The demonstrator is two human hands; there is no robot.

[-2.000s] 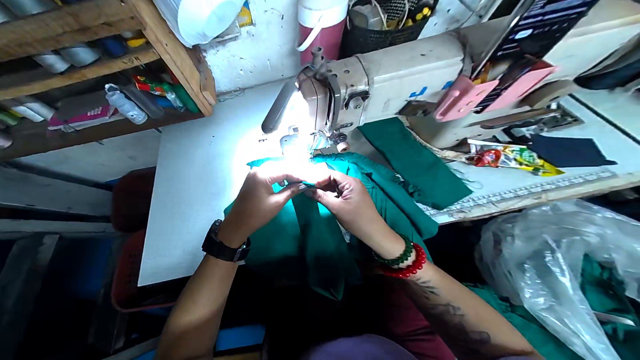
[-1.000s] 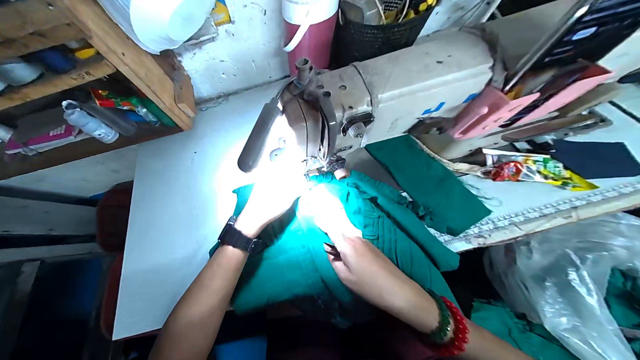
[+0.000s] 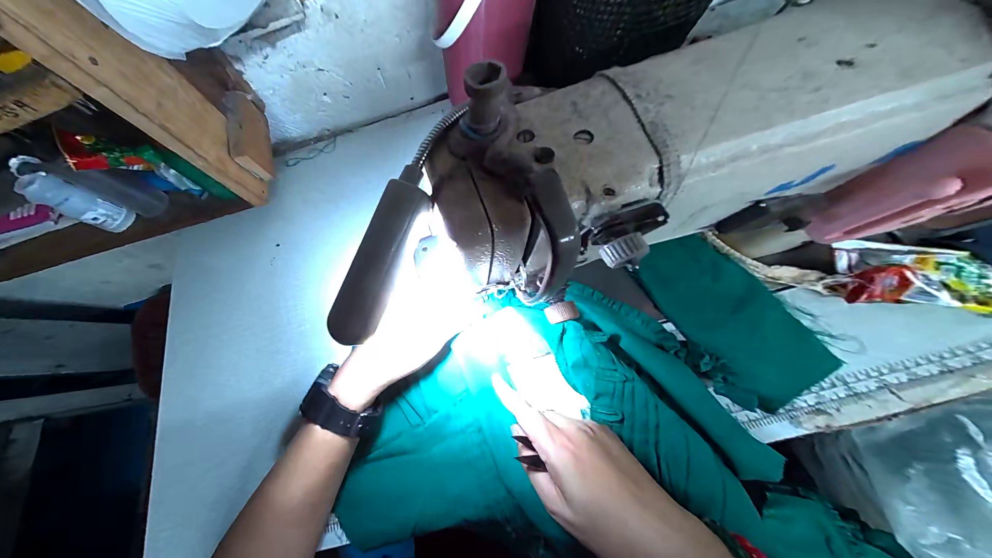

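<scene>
A green fabric garment (image 3: 442,473) lies bunched under the head of a sewing machine (image 3: 504,194). My left hand (image 3: 403,333), with a black watch on the wrist, rests on the cloth left of the needle area; glare washes out its fingers. My right hand (image 3: 573,457) is on the garment nearer to me, its fingers pointing toward the needle area. A small dark pointed tool, its kind unclear, shows between its curled fingers. A grey lamp (image 3: 380,260) on a flexible neck hangs beside the machine head and lights the cloth. The needle itself is hidden.
A separate green fabric piece (image 3: 736,325) lies right of the machine head, near a colourful wrapper (image 3: 914,283) and a measuring tape (image 3: 922,372). A wooden shelf (image 3: 155,101) with bottles stands at the left. A pink container (image 3: 488,39) is behind the machine; a clear plastic bag (image 3: 922,465) is at the lower right.
Two seconds ago both hands pinched the cloth together in front of the machine head. Since then they have separated, my right hand moving back toward me over the cloth. The view has moved closer.
</scene>
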